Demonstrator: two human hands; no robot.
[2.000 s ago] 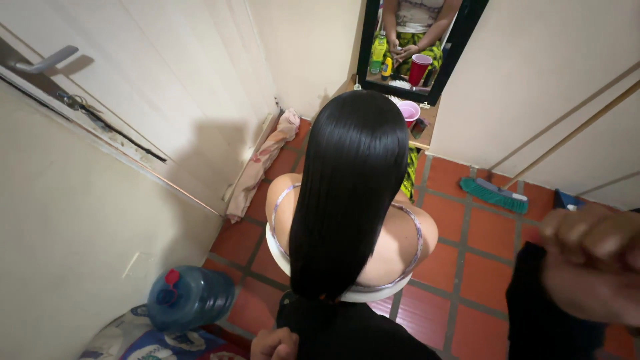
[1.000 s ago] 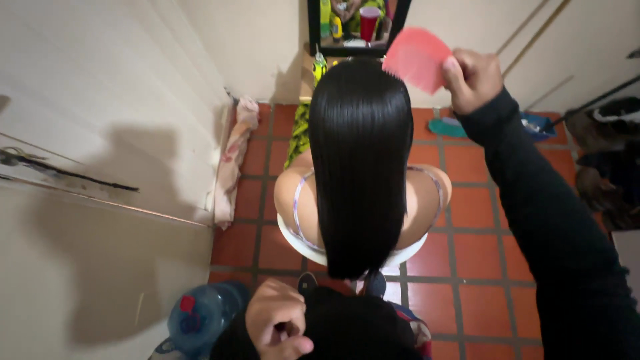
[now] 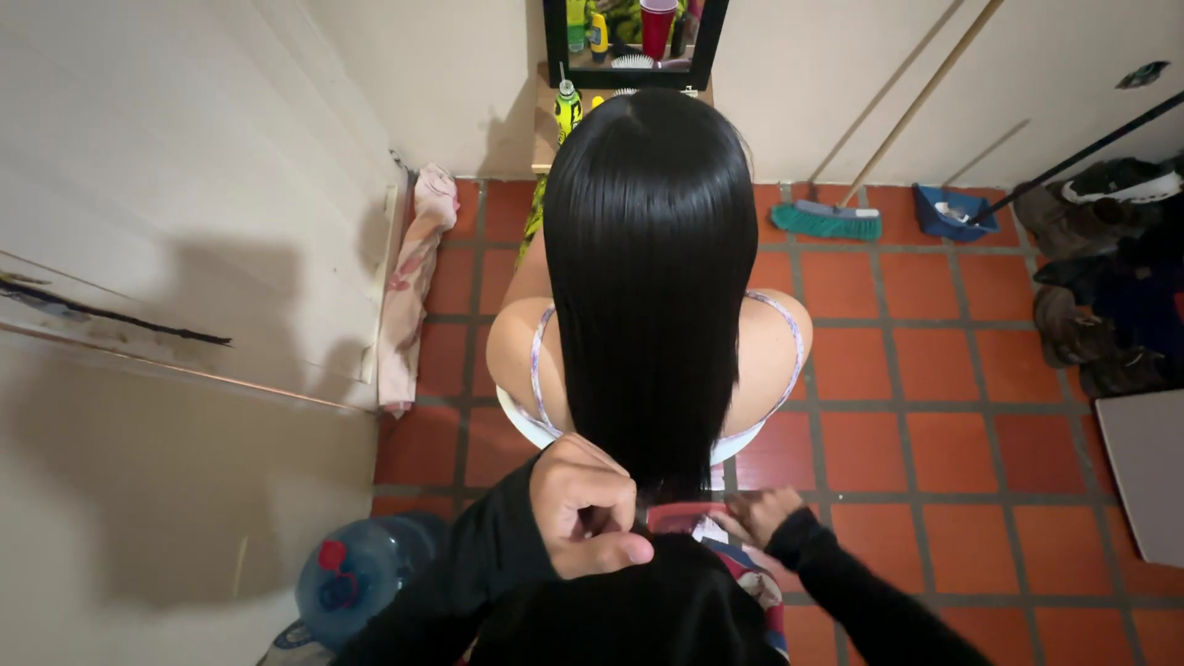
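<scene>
A seated person with long, straight black hair [image 3: 652,277] has their back to me, on a white seat [image 3: 527,424]. My right hand [image 3: 763,516] grips a pink comb [image 3: 683,516] at the lower ends of the hair, right of centre. My left hand [image 3: 592,509] is raised just left of the hair ends, its fingers curled with a gap between them and the thumb; nothing shows in it. Whether the comb's teeth are in the hair cannot be told.
A black-framed mirror [image 3: 555,46] and a green bottle [image 3: 567,106] stand ahead. A broom [image 3: 826,220], blue dustpan [image 3: 953,215] and shoes [image 3: 1068,324] lie right. At left are a rolled cloth [image 3: 412,287] and a blue water jug [image 3: 347,573].
My right hand with the comb has moved from beside the top of the head down to the hair ends. My left hand has come up to the left of the ends.
</scene>
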